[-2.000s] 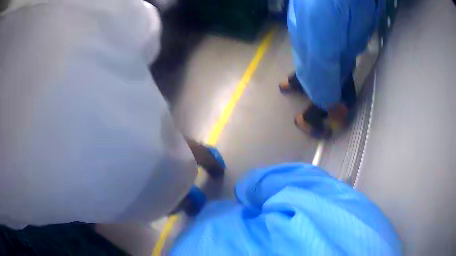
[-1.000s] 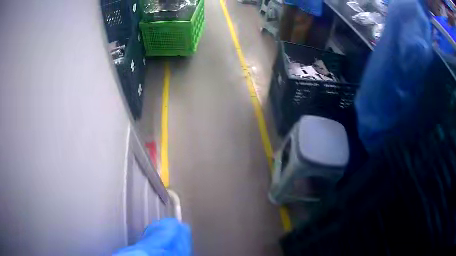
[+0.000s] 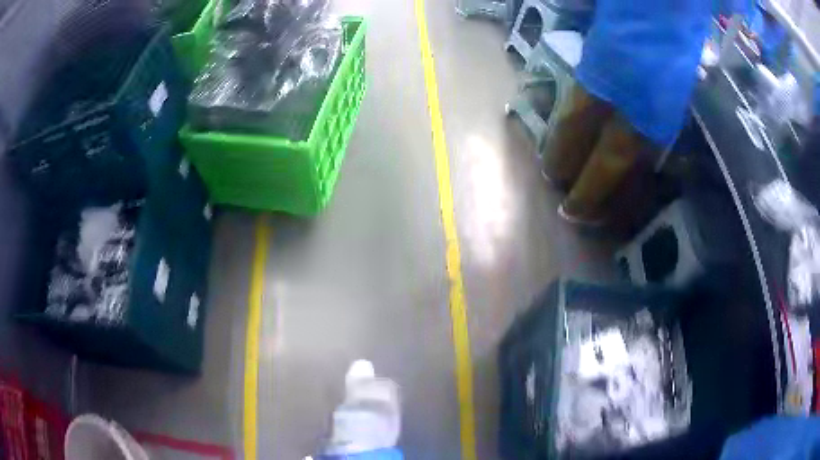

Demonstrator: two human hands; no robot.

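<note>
Neither of my hands can be made out. A blurred white shape, perhaps a shoe (image 3: 367,409), shows at the bottom centre below a blue cloth edge. Blue cloth (image 3: 775,442) also enters at the bottom right corner. In front on the right, a dark green crate (image 3: 530,382) holds jumbled white and dark parts (image 3: 611,377). On the left, a bright green crate (image 3: 256,171) holds a dark load under shiny clear plastic (image 3: 270,76). Beside it, dark green crates (image 3: 166,301) stand together, one holding white and dark pieces (image 3: 94,260).
Yellow lines (image 3: 447,220) run along the grey floor. A person in a blue smock (image 3: 643,67) is at the upper right, by grey-white stools (image 3: 539,85). A long line with white items (image 3: 778,202) curves along the right. A red crate (image 3: 27,422) and pale round rim (image 3: 99,436) are lower left.
The view has moved forward along the aisle. The bright green crate and the blue-smocked person are nearer. The near stool and large pale surface on the left have left view.
</note>
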